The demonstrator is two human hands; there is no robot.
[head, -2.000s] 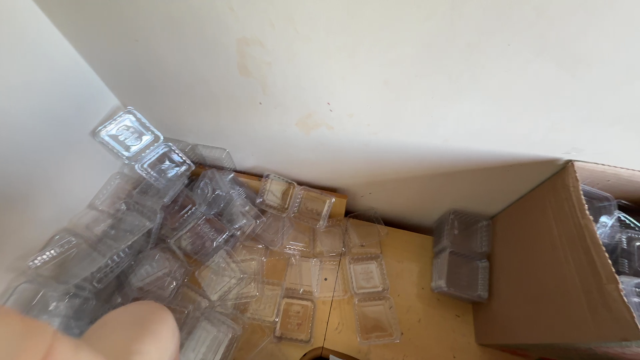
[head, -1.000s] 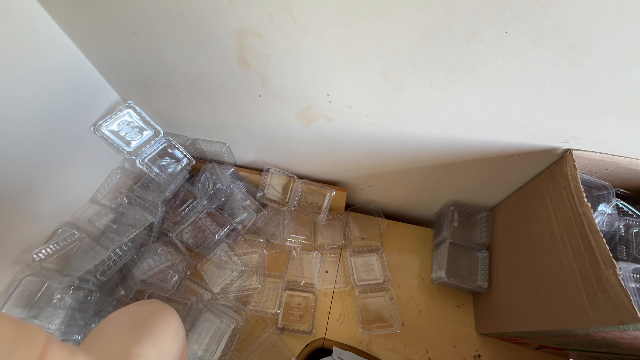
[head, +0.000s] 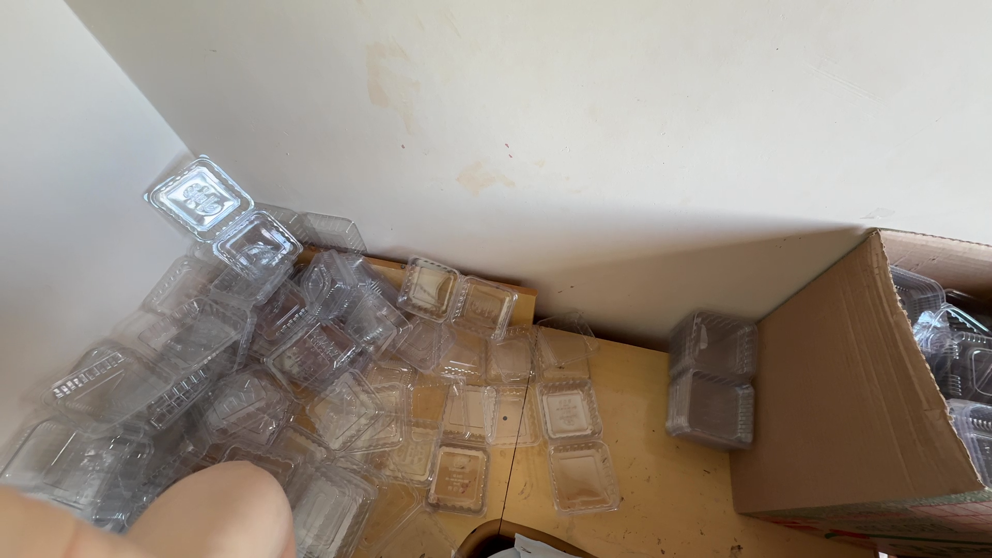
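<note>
What looks like my left hand shows at the lower left, only as blurred fingertips close to the camera. Whether it holds anything cannot be seen. Beyond it lies a loose heap of clear plastic hinged containers, many of them spread open. One shiny opened container leans on top of the heap against the wall. Farther right, an opened container lies flat on the yellow wooden tabletop. A nested stack of containers stands beside the cardboard box. My right hand is out of the frame.
At the right stands an open cardboard box holding more clear containers. A stained white wall closes off the back, with another wall surface at the left. A dark-rimmed opening or bin with white material inside shows at the bottom edge.
</note>
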